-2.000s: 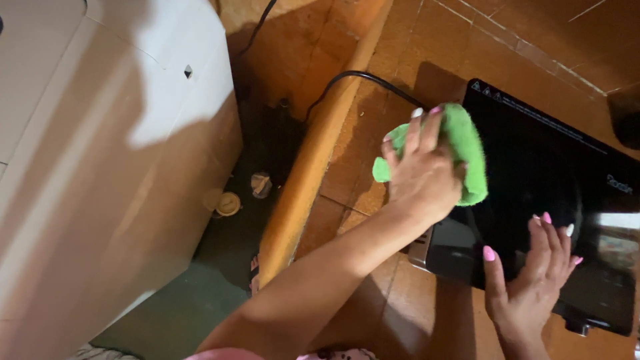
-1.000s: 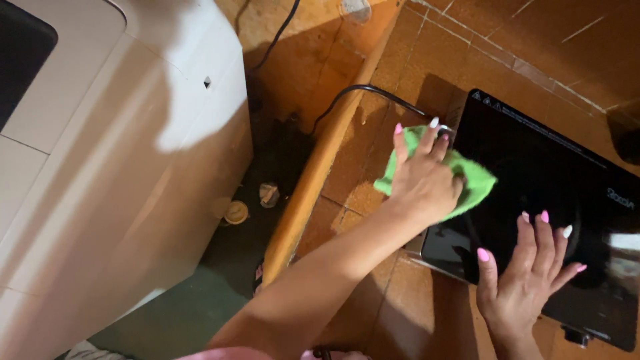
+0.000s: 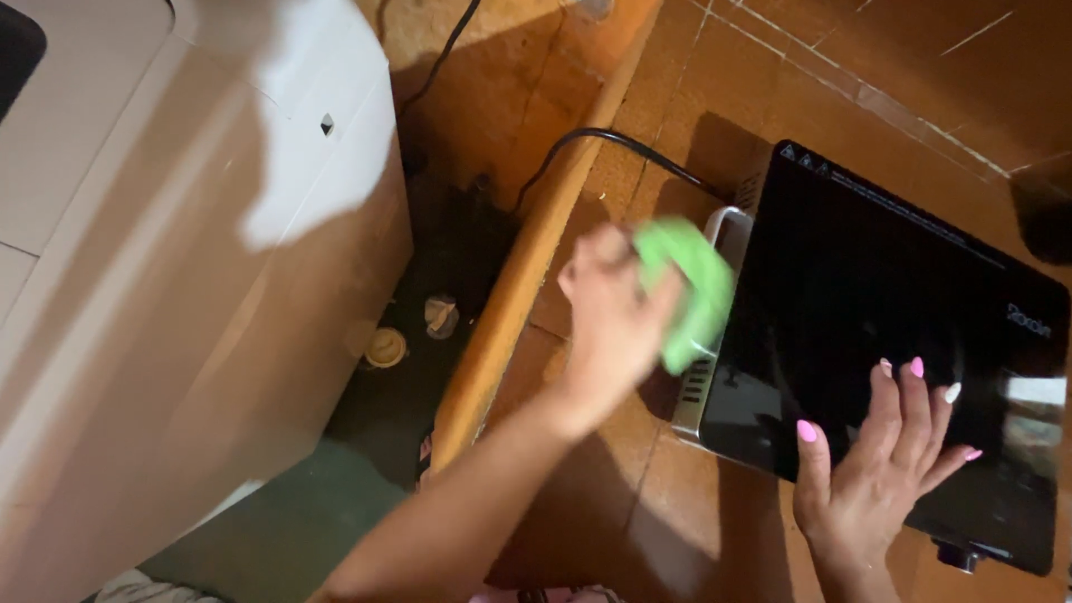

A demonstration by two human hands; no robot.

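My left hand (image 3: 615, 314), blurred by motion, grips a bunched green cloth (image 3: 691, 289) beside the vented metal side of a black portable induction cooktop (image 3: 863, 276). Whether the cloth touches that side cannot be told. My right hand (image 3: 875, 461) rests on the lower part of the cooktop's glossy glass top, palm down with fingers spread. A metal handle (image 3: 730, 219) shows on the cooktop's left side above the cloth, and a black knob (image 3: 956, 555) sits on its lower edge.
The cooktop stands on a brown tiled counter with a rounded orange edge (image 3: 511, 322). A black power cord (image 3: 620, 136) crosses that edge. A white appliance (image 3: 209, 335) stands left, with a round cap-like object (image 3: 386, 347) in the gap. A dark object (image 3: 1043, 213) is at right.
My left hand and the green cloth have moved left off the glass to the cooktop's side, uncovering the handle. My right hand has stayed on the glass.
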